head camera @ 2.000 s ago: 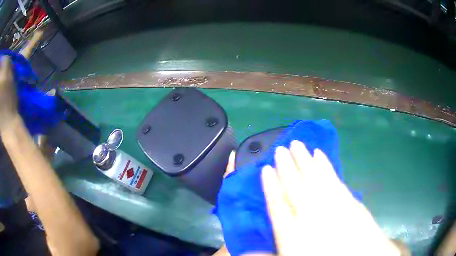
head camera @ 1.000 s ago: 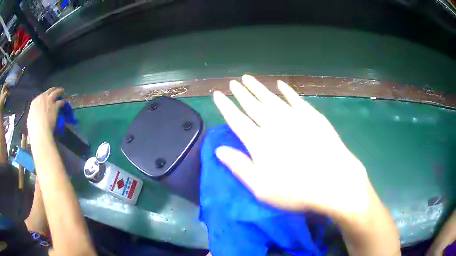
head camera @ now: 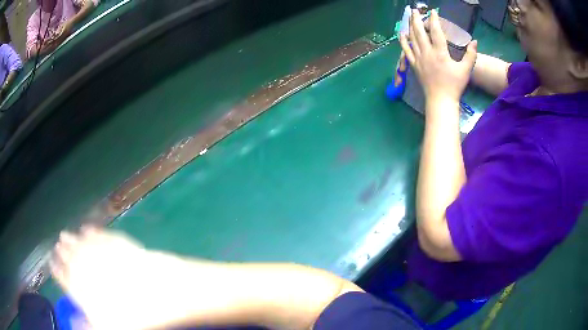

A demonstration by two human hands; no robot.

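Observation:
My right hand (head camera: 106,274) is at the lower left, blurred and overexposed, with its forearm and a dark sleeve crossing the bottom. A patch of blue cloth (head camera: 68,314) shows just below the hand; whether the fingers grip it cannot be told. A dark rounded end, likely of a speaker unit (head camera: 35,314), is cut off by the lower left corner beside the cloth. My left hand is not in view.
A green bench (head camera: 271,187) has a brown-red strip (head camera: 225,126) along it. At the right a person in a purple shirt (head camera: 522,187) handles a grey unit (head camera: 416,87) with a blue cloth. Other people sit at the far upper left.
The view has swung to the right. The white bottle and the nearby grey unit have left the picture. My right hand and the blue cloth now show at the lower left.

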